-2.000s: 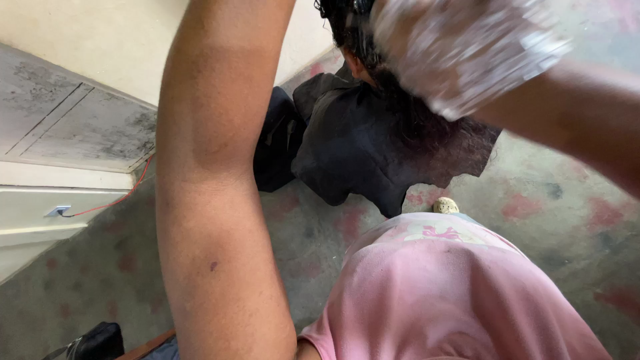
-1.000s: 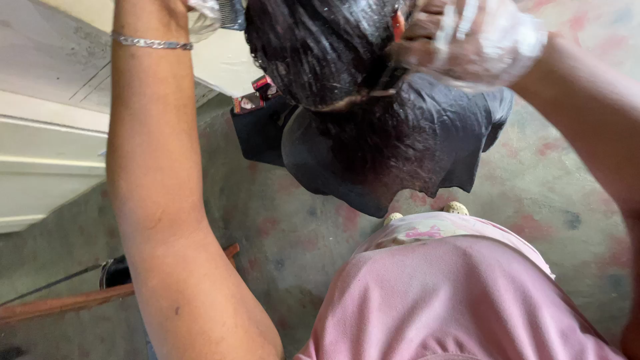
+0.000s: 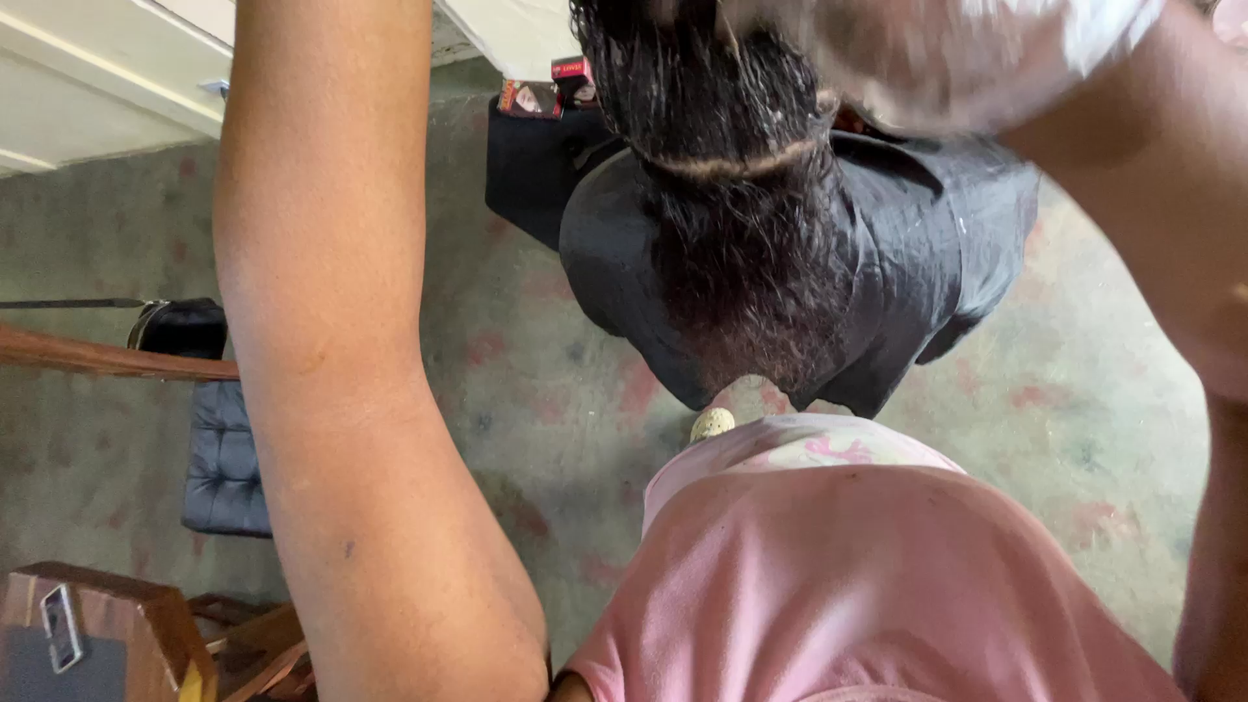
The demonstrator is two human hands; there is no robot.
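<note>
A person in a black cape sits with their back to me, their dark, wet-looking hair parted across the back of the head. Below the parting, more hair hangs over the cape. My right hand, in a whitish translucent glove with smears on it, is blurred at the top right beside the head; its fingers and anything in them cannot be made out. My left forearm runs up out of the top edge, so that hand is hidden from view.
Small printed boxes lie on a black surface left of the person. At the left are a tufted dark cushion, a black bag and wooden furniture with a phone on it. A shoe tip shows below.
My left hand, partly visible one second ago by a comb at the top edge, has gone out of view. The hair parting now shows plainly across the back of the head.
</note>
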